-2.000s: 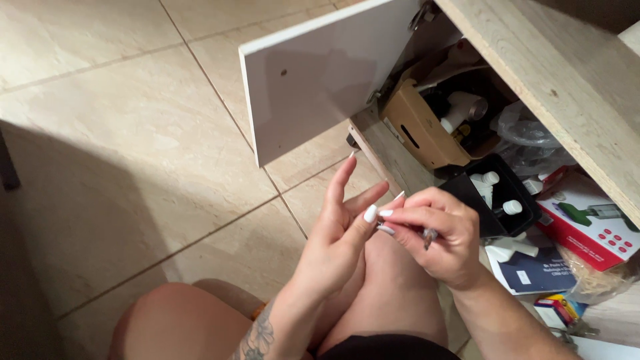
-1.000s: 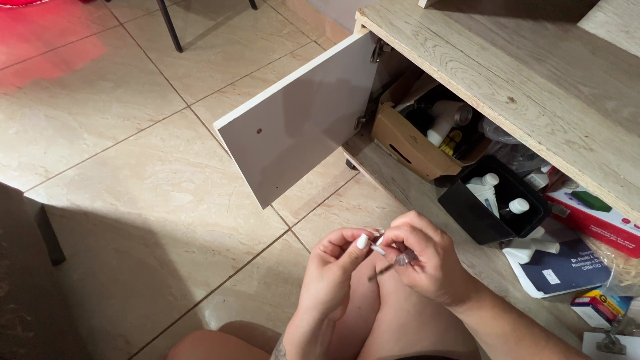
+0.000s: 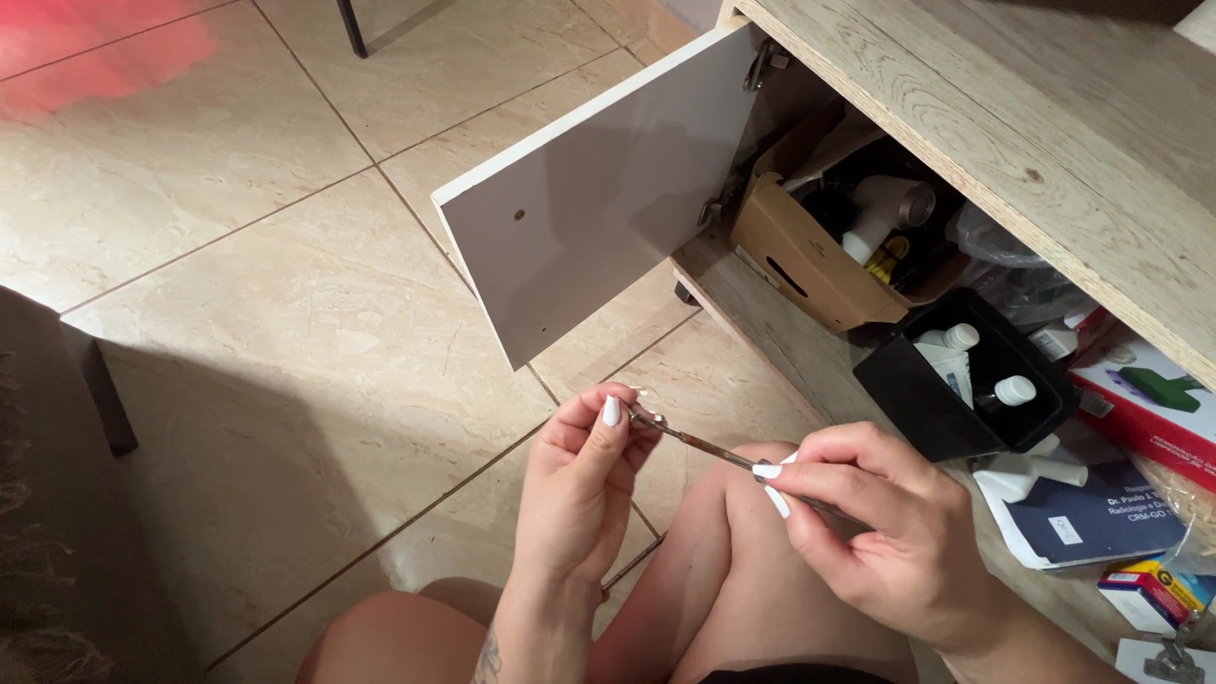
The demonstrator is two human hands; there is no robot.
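Observation:
My left hand is raised above my lap, its thumb and fingers pinching a small shiny metal piece. My right hand grips a slim dark rod-like tool between thumb and fingers. The tool slants up to the left, and its far end meets the metal piece at my left fingertips; whether the two are joined cannot be told. Part of the tool's near end is hidden by my right hand. Beyond my hands, a white cabinet door stands ajar on its metal hinges.
Inside the low wooden cabinet are a cardboard box holding a hair dryer, a black bin with white-capped bottles, and a red and white box. A blue printed booklet and a small colourful carton lie nearer me.
My hands were close together one second ago; now they are farther apart, with the tool stretching between them. The view has shifted since two seconds ago.

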